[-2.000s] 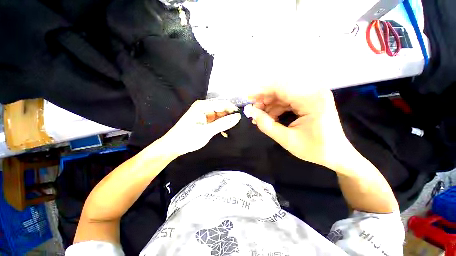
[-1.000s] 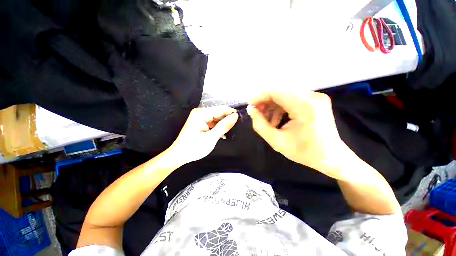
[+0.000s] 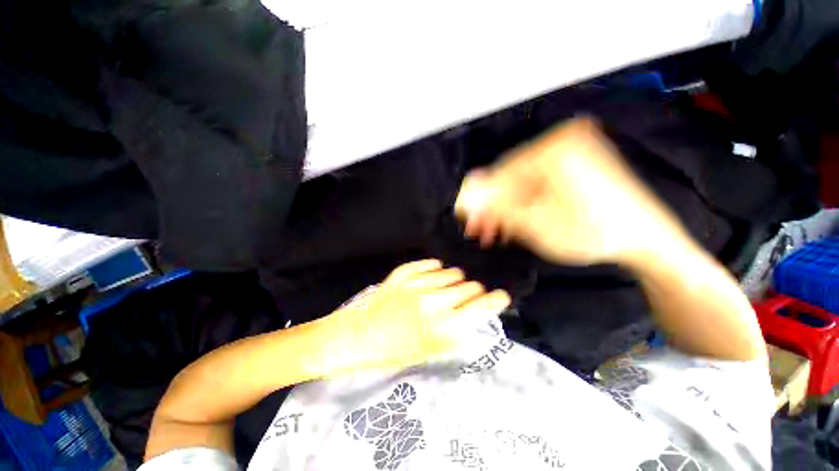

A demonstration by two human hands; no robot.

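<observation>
A large black garment piece (image 3: 202, 156) hangs over the left part of the white table and down its front edge. More black cloth (image 3: 368, 216) lies over the lap. My left hand (image 3: 423, 313) is low against the patterned shirt, palm down with bent fingers; whether it holds anything is hidden. My right hand (image 3: 552, 198) is raised over the black cloth below the table edge, to the right of and above my left hand. It is motion-blurred with the fingers curled in, and I cannot tell if something small is between them.
The white table (image 3: 478, 64) crosses the top. A brown wooden stool (image 3: 37, 368) and a blue crate (image 3: 60, 437) are at the lower left. A red stool (image 3: 805, 336) and a blue crate (image 3: 810, 281) are at the right. More black cloth heaps lie below the table on the right.
The view has shifted, and the red-handled scissors have left the picture. My hands have moved apart from their fingertip-to-fingertip position; my left hand has dropped to the shirt.
</observation>
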